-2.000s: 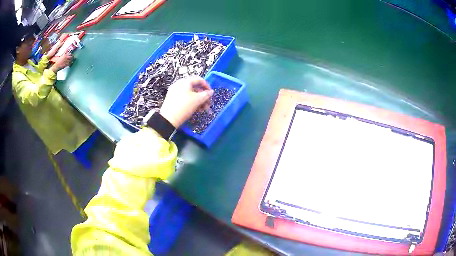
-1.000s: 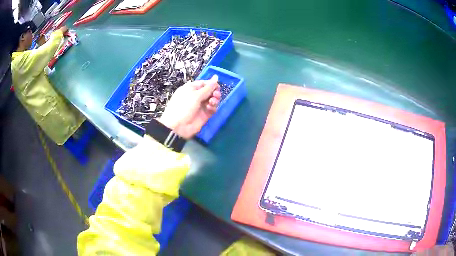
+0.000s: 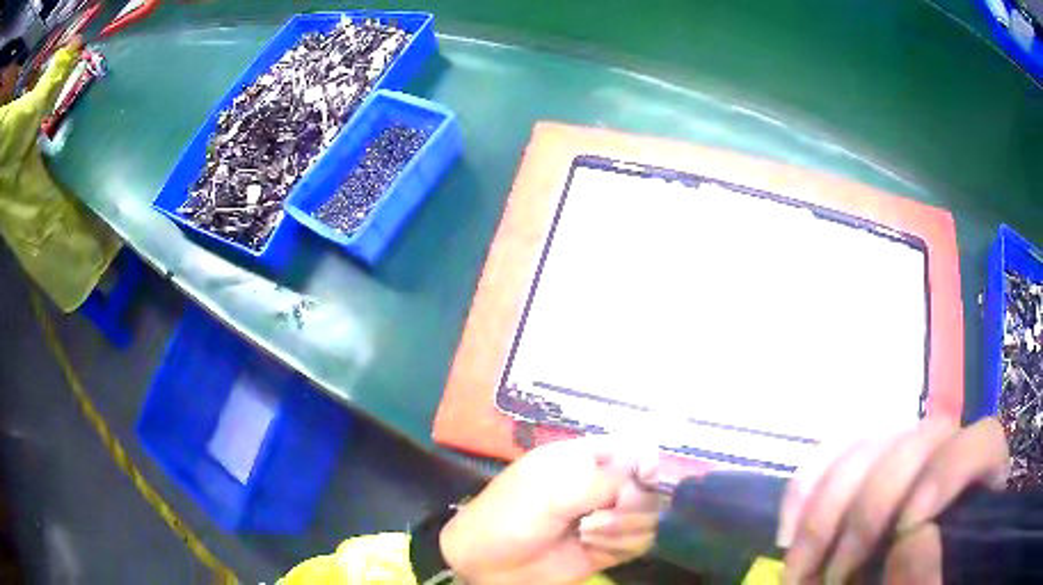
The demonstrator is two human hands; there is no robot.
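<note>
A white panel with a thin dark edge [image 3: 732, 309] lies on a red-orange pad [image 3: 486, 297]. My left hand [image 3: 560, 509] is at the pad's near edge, fingers pinched together at the tip of the screwdriver; any screw between them is too small to tell. My right hand [image 3: 886, 503] is wrapped around the black electric screwdriver [image 3: 726, 514], which lies roughly level and points left. The small blue bin [image 3: 400, 217] holds tiny dark screws and stands against the large blue bin [image 3: 172, 211] of mixed metal pieces.
Another blue bin of metal pieces [image 3: 993, 343] stands at the right edge. A blue crate [image 3: 292, 480] with a pale sheet is below the table at left. A person in yellow [image 3: 46, 217] works at the far left. The green table [image 3: 343, 331] runs beneath everything.
My left hand has moved from the small bin to the panel's near edge. My right hand has come in with the screwdriver. The view has shifted, bringing the right bin in.
</note>
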